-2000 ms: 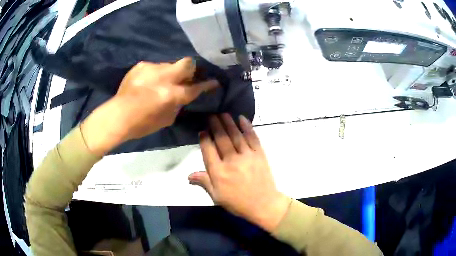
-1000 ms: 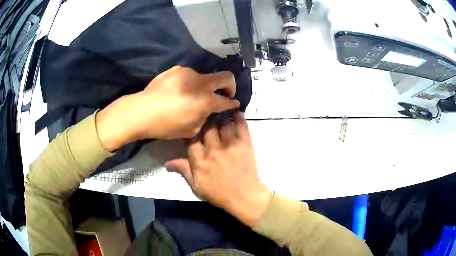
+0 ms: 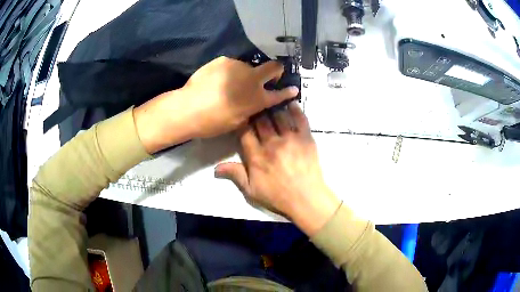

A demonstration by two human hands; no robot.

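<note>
A black fabric piece lies on the white table left of the machine head, its right edge under the needle area. A narrow black strip sticks out at its left side. My left hand pinches the fabric edge between thumb and fingers just in front of the presser foot. My right hand lies below it, palm down, its fingertips on the near edge of the fabric, partly under my left hand. The fabric under both hands is hidden.
The white sewing machine's control panel is at the upper right. Scissors or snips lie at the right. Dark cut pieces are heaped at the far left. A cardboard box with orange-red items is below the table edge.
The fabric has turned and its near part has drawn back from the table front. My left hand has moved right, towards the needle, and now pinches the edge. My right hand stays beside it, slightly farther right.
</note>
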